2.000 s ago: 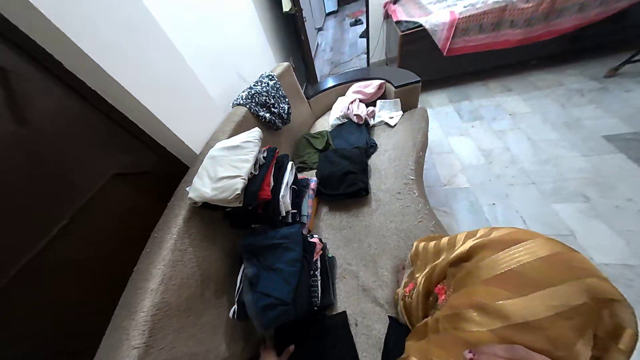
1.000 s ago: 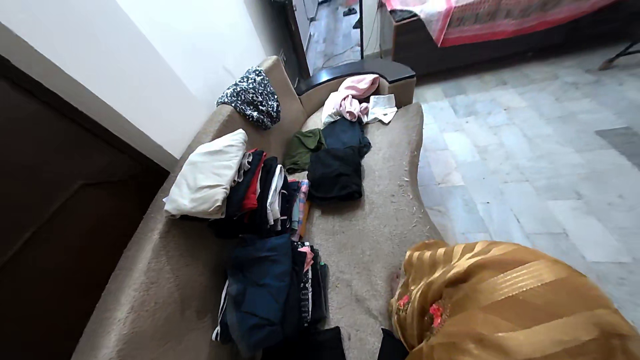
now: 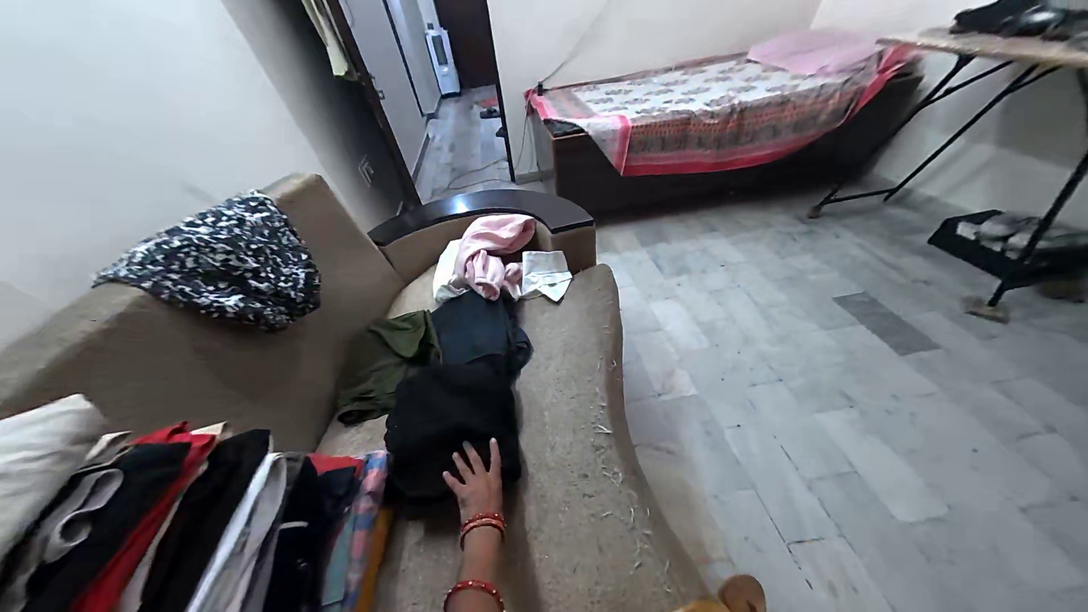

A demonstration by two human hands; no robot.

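With fingers spread, my left hand (image 3: 478,489) rests on the near part of a folded black garment (image 3: 455,416) on the sofa seat; red bangles circle the wrist and forearm. Touching the black garment are a dark blue folded garment (image 3: 476,327) behind it and an olive green garment (image 3: 378,361) to its left. Pink cloth (image 3: 495,246) and a white cloth piece (image 3: 546,274) lie at the far end of the seat. A row of folded clothes (image 3: 229,518) in several colours stands at the lower left. My right hand is out of view.
A black-and-white patterned cloth (image 3: 225,259) hangs over the beige sofa's backrest (image 3: 204,365). The sofa has a dark curved arm top (image 3: 476,204). Tiled floor (image 3: 790,408) lies right. Beyond are a bed with a printed cover (image 3: 705,119) and a table with dark metal legs (image 3: 977,51).
My left hand has come into view on the black garment; it was not visible one second ago. The view has shifted toward the sofa's far end and the room beyond.
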